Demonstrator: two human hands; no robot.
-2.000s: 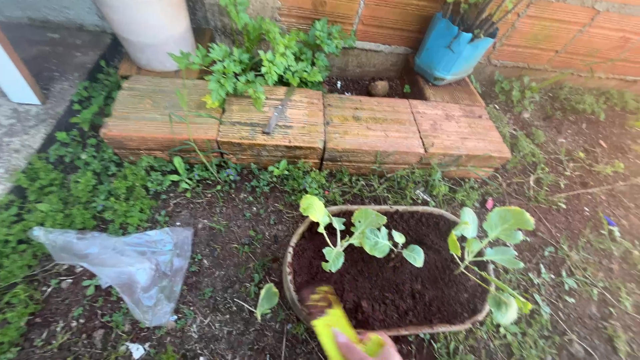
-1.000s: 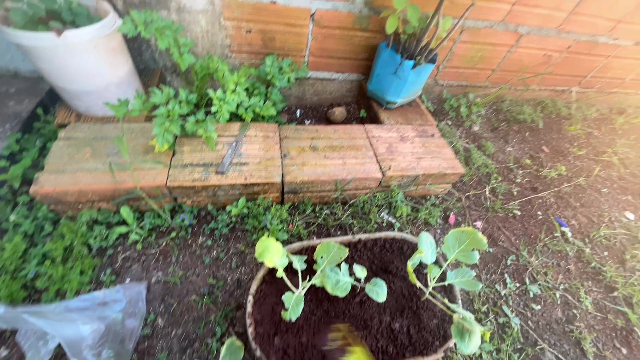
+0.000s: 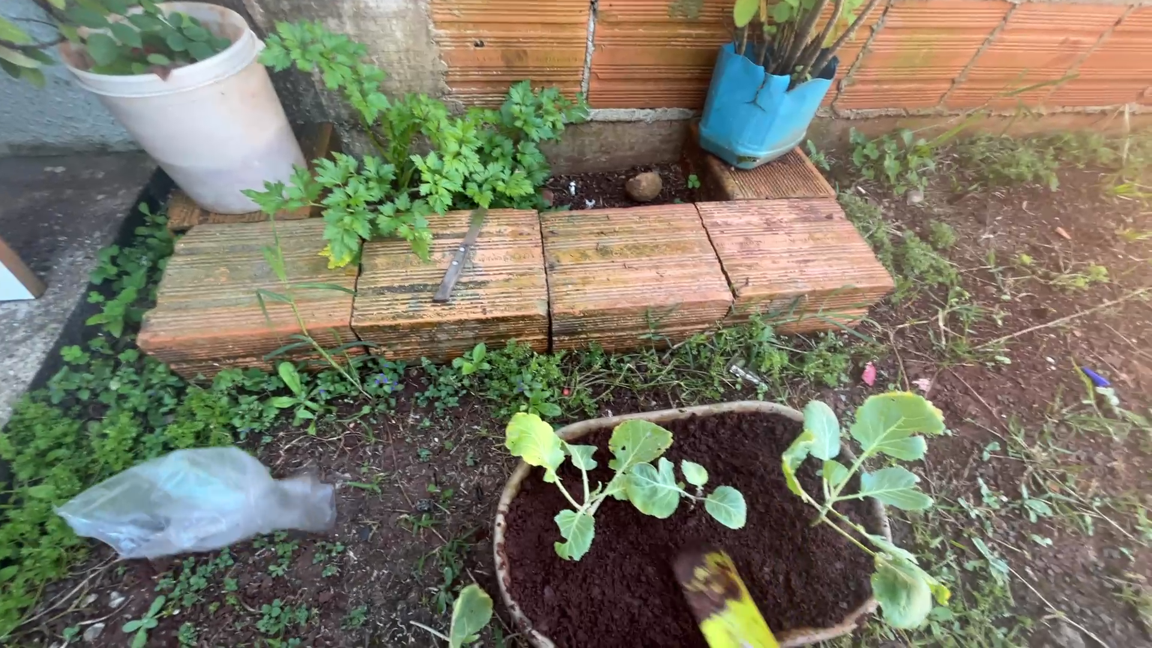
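Observation:
An oval planter (image 3: 506,549) full of dark soil (image 3: 612,589) stands on the ground at the lower right. A leafy seedling (image 3: 585,490) grows on its left side, and another seedling (image 3: 841,490) leans over its right rim. From the bottom edge a yellow tool (image 3: 724,598), perhaps a trowel, reaches over the soil, its tip coated with dirt. Neither of my hands shows in this frame, so what holds the tool is hidden. A clear plastic bag (image 3: 193,504) lies on the ground at the left.
Hollow clay bricks (image 3: 630,270) border a bed with parsley-like plants (image 3: 432,162); a knife (image 3: 461,256) lies on one. Behind stand a white bucket (image 3: 202,108) and a cut blue container (image 3: 760,108) with stems, near the brick wall (image 3: 1008,58).
Two seconds ago a hand showed at the bottom edge on the yellow tool; now it is out of view. The plastic bag's shape has changed. The view has shifted.

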